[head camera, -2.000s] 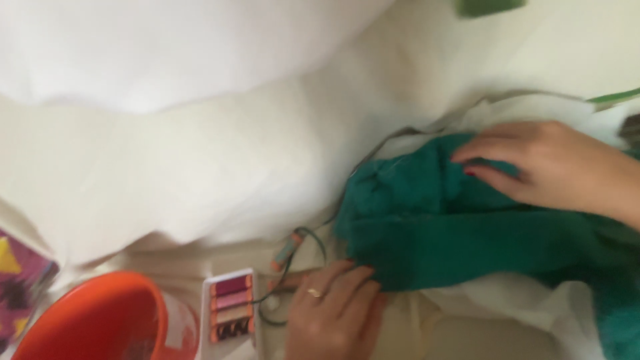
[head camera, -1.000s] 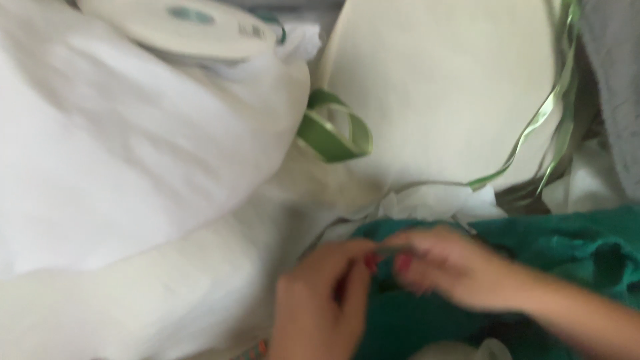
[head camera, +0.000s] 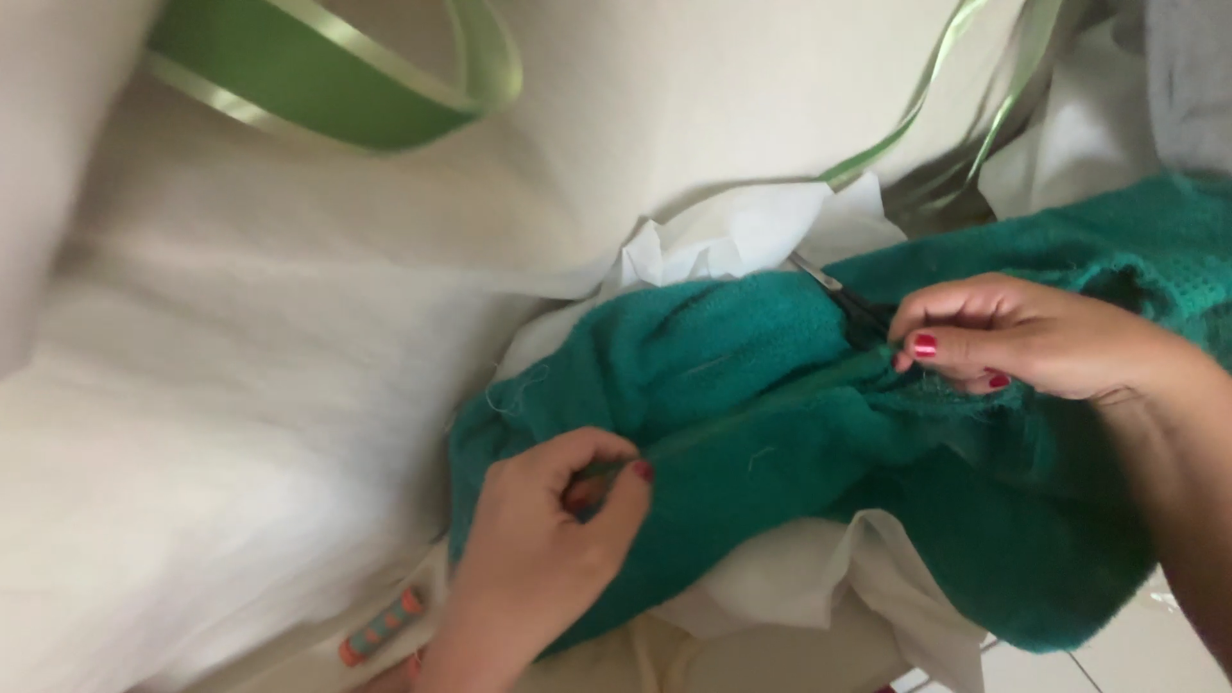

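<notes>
A teal towel-like cloth (head camera: 731, 481) with frayed edges and loose threads spreads under both hands. My left hand (head camera: 558, 520) pinches a thin green cord or thread, which runs slantwise over the cloth toward the right hand. My right hand (head camera: 991, 337) has its thumb and fingers closed on the cord's other end, at a gathered bit of the cloth. Small scissors (head camera: 837, 294) lie against its fingertips, blades toward the upper left; whether the hand holds them too I cannot tell.
A striped thread spool (head camera: 380, 628) lies at the lower left. Green ribbon (head camera: 337, 82) loops at the top left, and thinner ribbon (head camera: 905, 125) hangs at the upper right. Crumpled white fabric (head camera: 741, 226) lies behind the teal cloth. Grey fabric (head camera: 1189, 87) is at the top right corner.
My hands, close together one second ago, are now apart with the cord stretched between them. The scissors now show beside my right hand. The view has shifted.
</notes>
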